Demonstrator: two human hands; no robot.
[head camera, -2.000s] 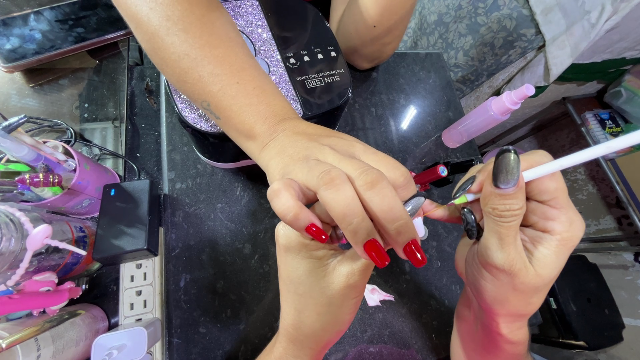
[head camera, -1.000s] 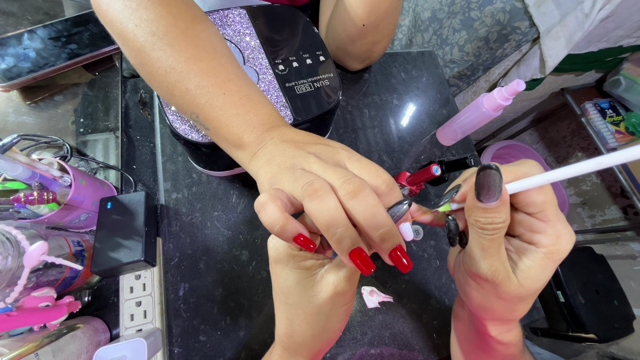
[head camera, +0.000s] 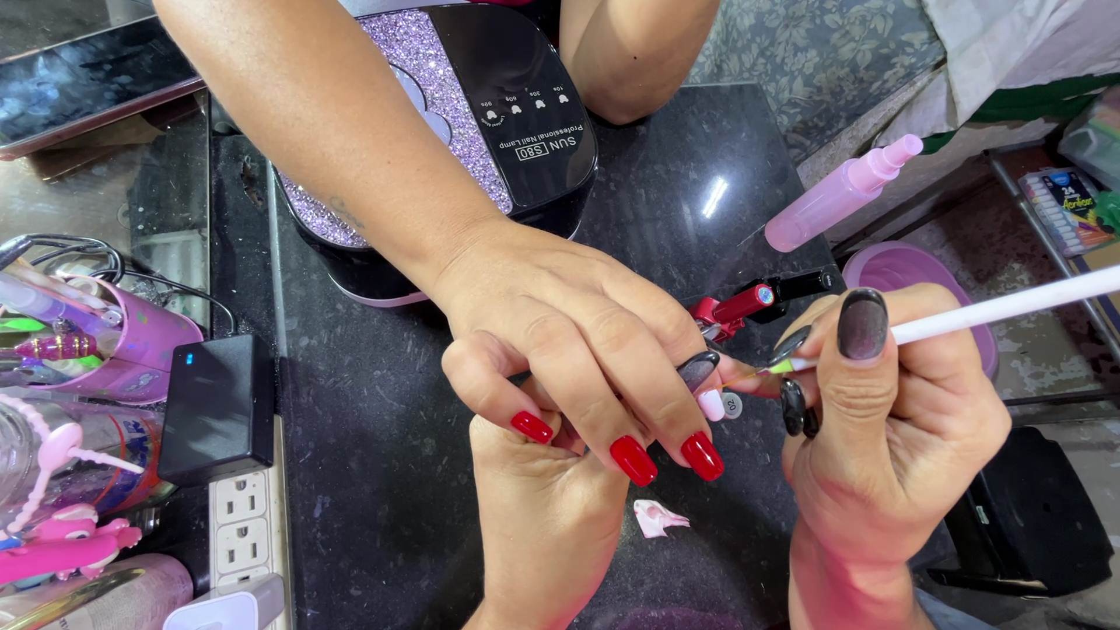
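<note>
My left hand (head camera: 551, 507) holds another person's hand (head camera: 569, 306) from below, its fingers mostly hidden under it. Three nails of that hand are glossy red, and one near its index side carries a pale pink-white tip. Between the thumb and fingers of my right hand (head camera: 884, 411) is a thin nail-art brush with a white handle (head camera: 1006, 306). Its fine bristles point left, close to the pale nail; whether they touch it I cannot tell. Just behind the fingers are a red nail polish bottle (head camera: 735, 306) and a black-capped bottle (head camera: 801, 284). A round sample tip (head camera: 731, 405) shows beside the pale nail.
A glittery black nail lamp (head camera: 542, 114) stands under the person's forearm. A pink spray bottle (head camera: 840, 194) is at the back right; a crumpled pinkish scrap (head camera: 656, 518) lies in front. To the left are a pink tool cup (head camera: 157, 341), a black adapter (head camera: 217, 411) and a power outlet strip (head camera: 241, 525).
</note>
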